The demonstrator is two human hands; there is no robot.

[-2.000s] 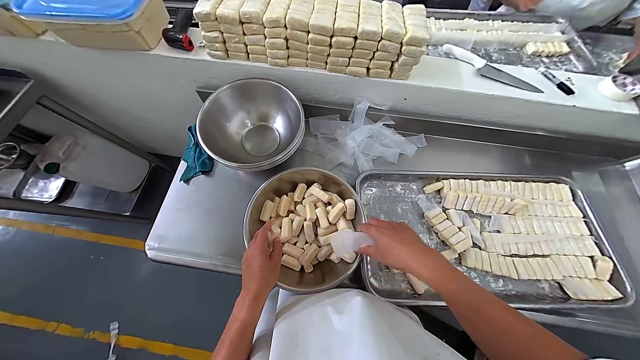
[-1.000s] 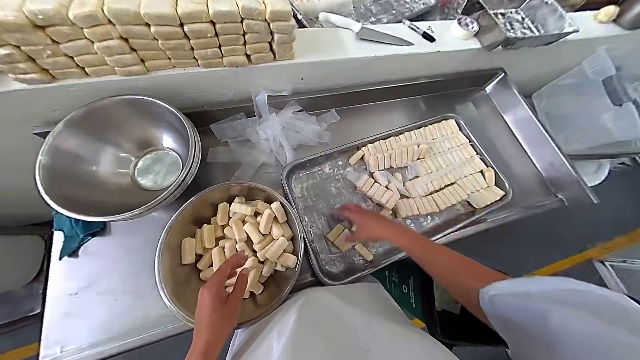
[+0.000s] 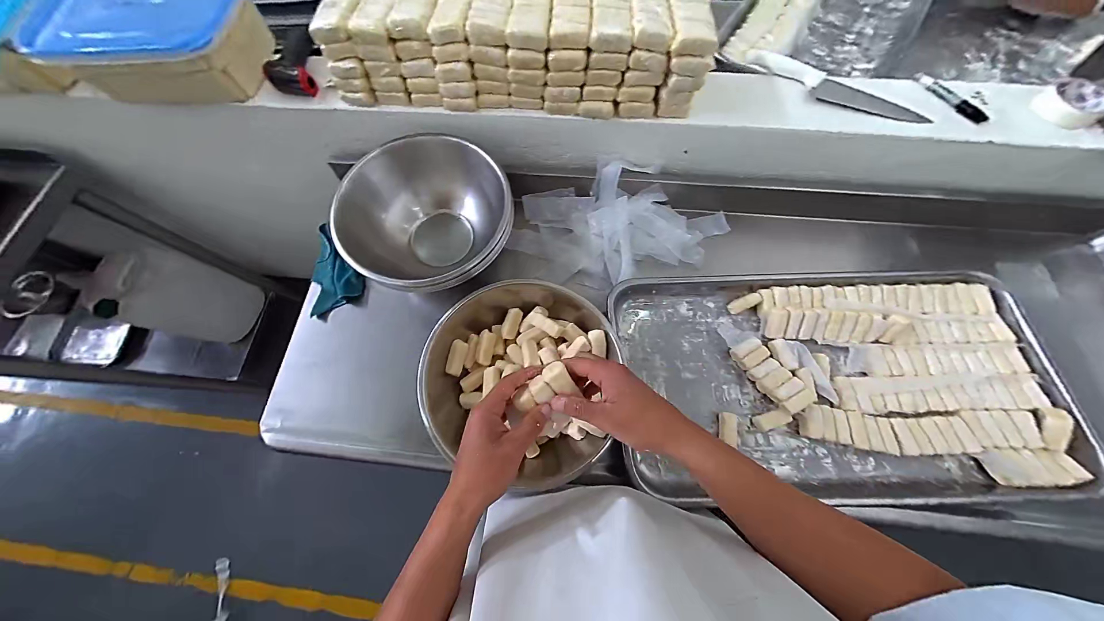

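A steel bowl [image 3: 437,414] holds many pale dough pieces [image 3: 487,348]. Over its near part my left hand [image 3: 500,423] and my right hand [image 3: 617,401] meet, gripping a short row of dough pieces [image 3: 543,386] between them. Under that row, white bits show in the bowl, partly hidden by my fingers. To the right lies a metal tray [image 3: 673,362] with rows of dough pieces [image 3: 914,431], some with strips of translucent film [image 3: 815,373] on or beside them. A loose piece [image 3: 728,429] lies near the tray's left part.
Nested empty steel bowls [image 3: 420,211] stand behind, beside a green cloth [image 3: 335,274]. Crumpled film strips [image 3: 621,228] lie behind the tray. On the ledge are stacked dough blocks [image 3: 517,56], a knife [image 3: 862,97], a marker [image 3: 951,97] and a blue-lidded container [image 3: 147,60].
My right hand has come from the tray to the bowl, where both hands now hold a row of pieces. The view has swung left since one second ago.
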